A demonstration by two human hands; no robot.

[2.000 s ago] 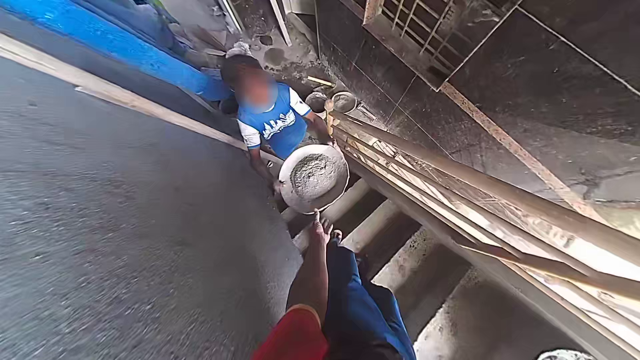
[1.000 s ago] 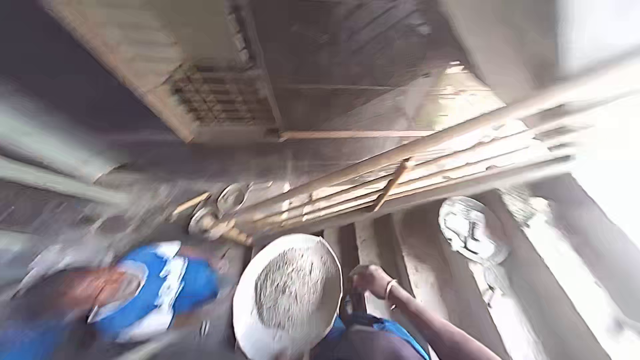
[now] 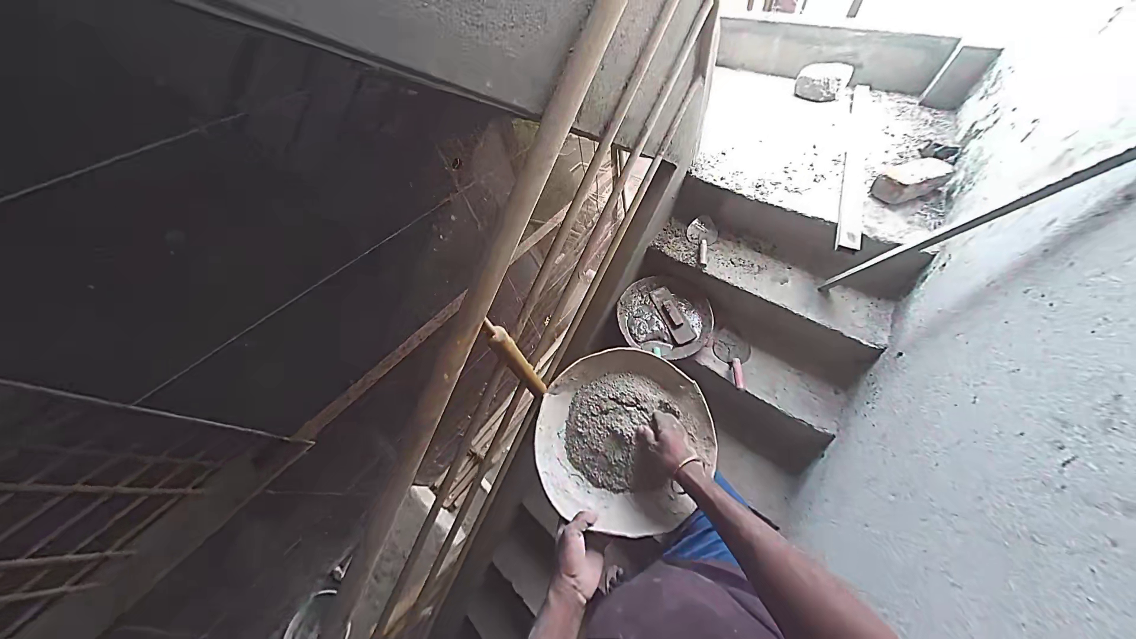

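Observation:
A shallow round pan (image 3: 555, 461) holds a heap of grey mortar mix (image 3: 612, 426). My left hand (image 3: 579, 555) grips its near rim, thumb on top. At the pan's right side my right hand (image 3: 667, 444), with a bangle at the wrist, dips its fingertips into the mix; whether they close on any of it cannot be told. Just beyond the pan, a second metal pan (image 3: 626, 311) with wet mortar and a float (image 3: 674, 315) rests on a step. A trowel (image 3: 733, 355) with a red handle lies right of it, and another trowel (image 3: 702, 238) lies one step higher.
Concrete stairs (image 3: 790, 390) climb to a landing with stone blocks (image 3: 824, 82) and a long straight board (image 3: 852, 169). A metal railing (image 3: 506, 240) runs along the left. A grey plastered wall (image 3: 994, 426) rises at the right, with a thin bar (image 3: 976, 217) leaning against it.
The pan of mix, held by a person in blue and white two seconds ago, is now in my left hand. My right hand has moved into the mix. The view has swung up the stairs.

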